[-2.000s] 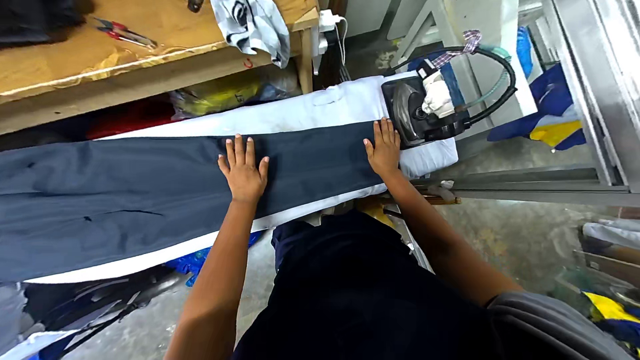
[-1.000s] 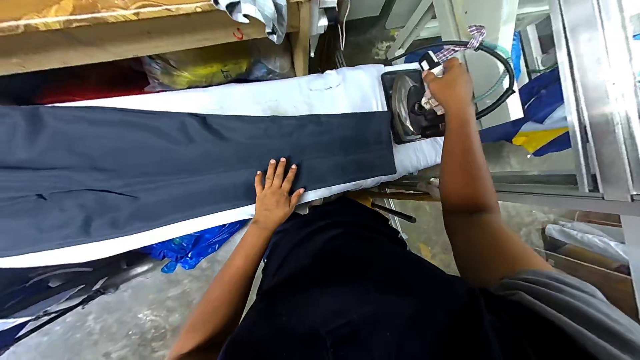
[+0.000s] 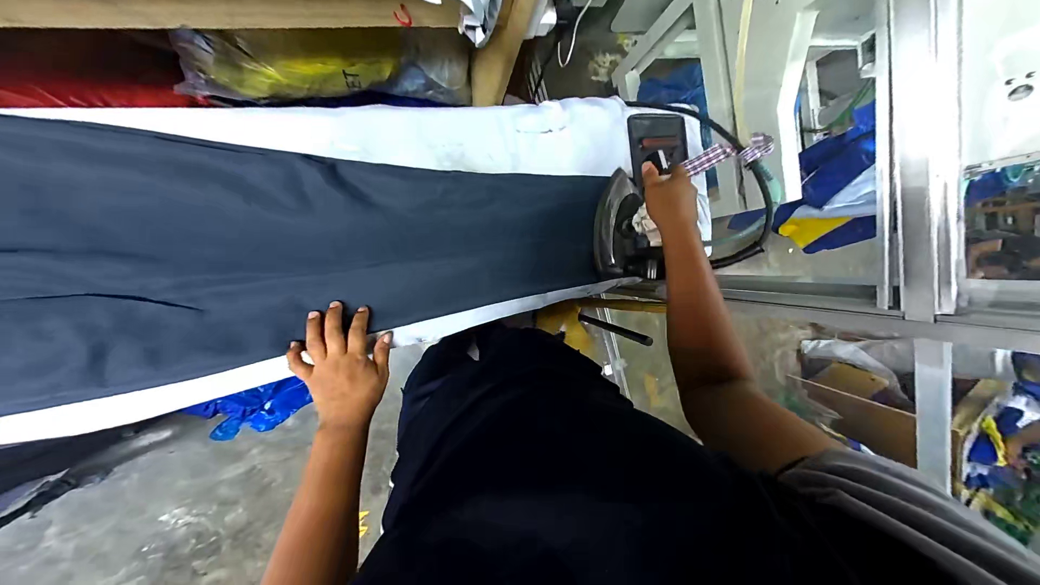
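Observation:
A dark grey-blue trouser leg or similar long cloth (image 3: 455, 236) lies flat along a white-covered ironing board (image 3: 455, 134). My left hand (image 3: 341, 366) rests with fingers spread on the cloth's near edge, holding nothing. My right hand (image 3: 670, 195) is closed on the handle of a clothes iron (image 3: 617, 227), whose soleplate is at the cloth's right end. Whether the iron touches the cloth or only borders it is hard to tell. Beside the iron, near the board's far right corner, is a dark rectangular iron rest (image 3: 656, 134). A checked cloth strip (image 3: 707, 160) is tied to the iron's cord.
Behind the board, a wooden table (image 3: 227, 15) has plastic-wrapped yellow material (image 3: 301, 65) beneath it. A black cord (image 3: 768, 211) loops at the right, beside a metal-framed glass panel (image 3: 918, 162). Blue plastic (image 3: 260, 406) lies below the board. A cardboard box (image 3: 861, 414) stands at lower right.
My right hand left the cloth, took hold of the iron, and has turned it and shifted it toward me, uncovering the dark rest. My left hand has moved left to the cloth's near edge.

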